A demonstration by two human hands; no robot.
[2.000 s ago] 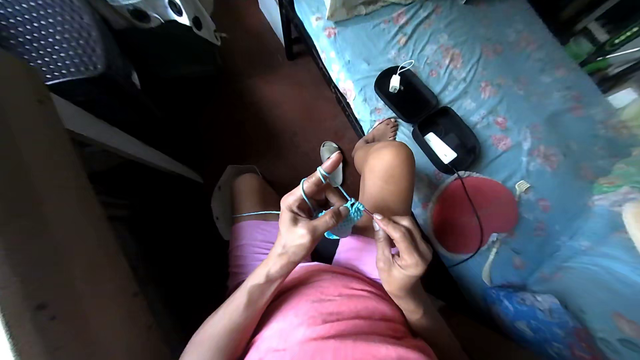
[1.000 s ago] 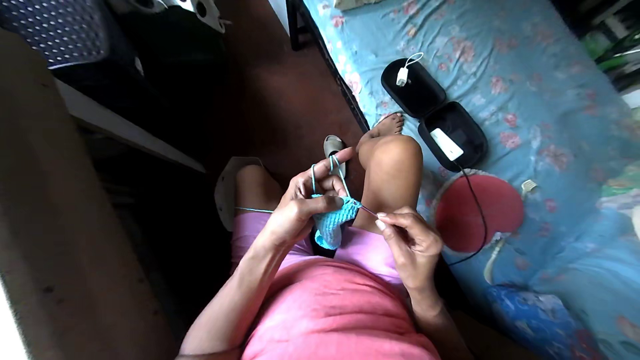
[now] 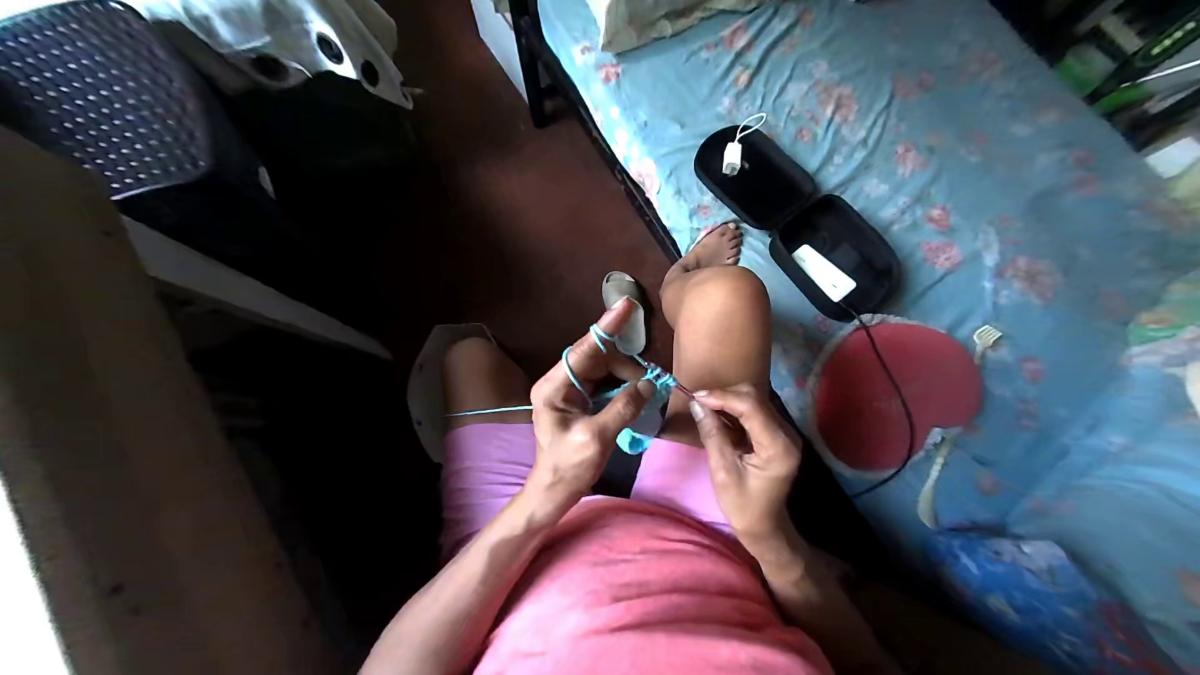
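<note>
My left hand [image 3: 583, 412] pinches a small piece of turquoise crochet work [image 3: 636, 441] between thumb and fingers, above my lap. Turquoise yarn [image 3: 489, 411] comes in from the left and wraps around its raised index finger. My right hand [image 3: 750, 448] grips a thin, reddish crochet hook [image 3: 685, 389] with thumb and fingertips. The hook's far end is in the loops at the top edge of the work, close to my left thumb. Part of the piece is hidden behind my left hand.
On the floral-sheeted bed [image 3: 872, 122] at right lie an open black case [image 3: 848, 239] with a white device and cable, a round red item [image 3: 891, 394] and a blue plastic bag [image 3: 1022, 581]. A slipper [image 3: 630, 328] is on the floor. A brown wooden surface [image 3: 112, 422] stands at left.
The crochet piece, spread out below my left fingers a second ago, is now mostly covered by them. My right hand has moved closer to my left hand.
</note>
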